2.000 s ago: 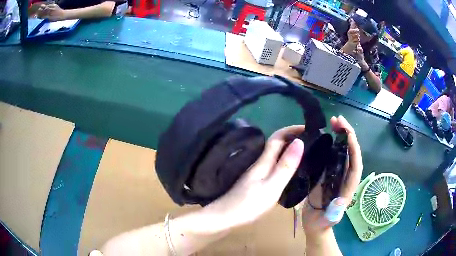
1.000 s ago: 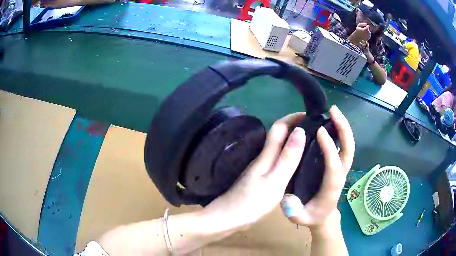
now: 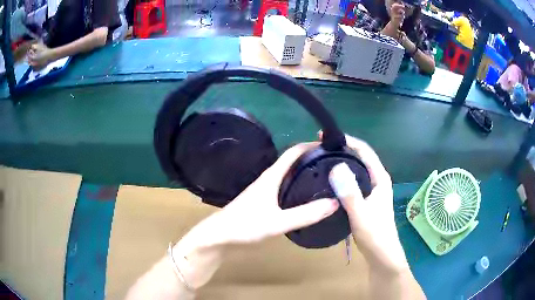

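Observation:
Black over-ear headphones (image 3: 226, 155) are held up above a tan cardboard sheet (image 3: 152, 234). The band arches at the top. The left cup hangs free, its dark inner face towards me. My left hand (image 3: 270, 205) and my right hand (image 3: 366, 199) hold the right ear cup (image 3: 317, 228) between them. My left fingers lie around its left and lower side. My right fingers wrap its right edge, with the thumb, in a pale cover, on its face. A thin object sticks out below that cup, partly hidden.
A light-green fan (image 3: 449, 205) stands at right, with a small translucent cap (image 3: 481, 265) near it. A dark green conveyor (image 3: 88, 129) crosses behind, with a dark item (image 3: 480, 119) on it at right. Pale vented boxes (image 3: 368, 55) and people are opposite. Another cardboard sheet (image 3: 35, 228) lies at left.
The headphones have turned so both cup faces show towards me. My right hand has moved from the cup's outer side, and its thumb now rests on the cup's face. The view has shifted.

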